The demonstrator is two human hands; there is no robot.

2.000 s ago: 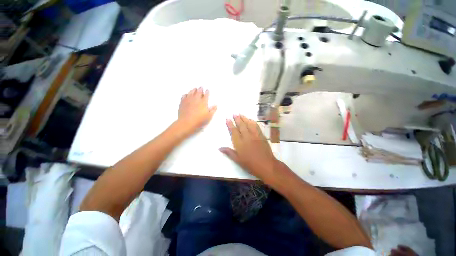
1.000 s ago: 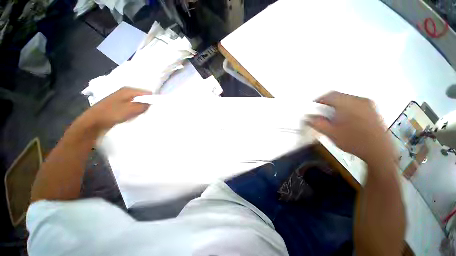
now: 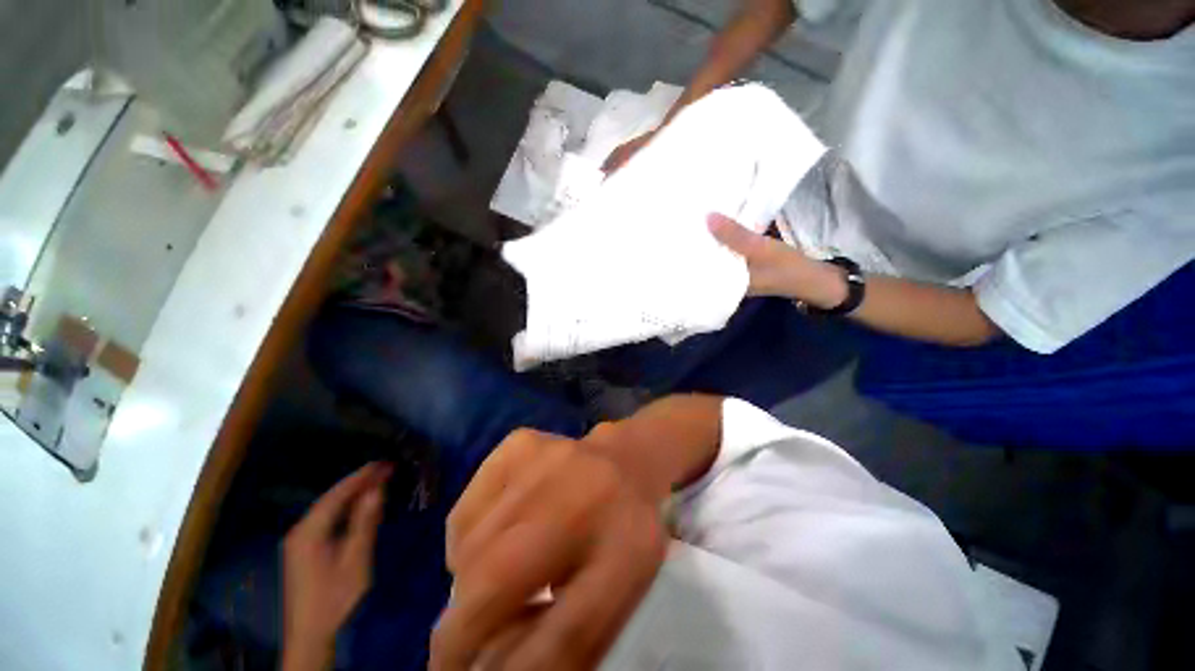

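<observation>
My right hand [image 3: 550,544] is at the bottom centre, large and close to the camera, with its fingers curled. A tiny white spot shows between the fingers; whether it holds anything cannot be told. My left hand [image 3: 330,564] is lower left, over my dark jeans, blurred, with its fingers apart and no cloth in it. A white cloth bundle [image 3: 655,236] is held by another person's hands beyond my right hand. My hands do not touch this bundle.
The white sewing table [image 3: 243,308] curves along the left, with the needle plate area [image 3: 79,380], a red stick [image 3: 190,160], stacked white pieces [image 3: 299,95] and scissors [image 3: 391,16]. A seated person in a white shirt [image 3: 1016,144] is at the upper right. More white cloth [image 3: 544,144] lies beyond.
The view has swung right from the table's left side. The white panel that both my hands held is out of them. The other person and their cloth bundle have come into view.
</observation>
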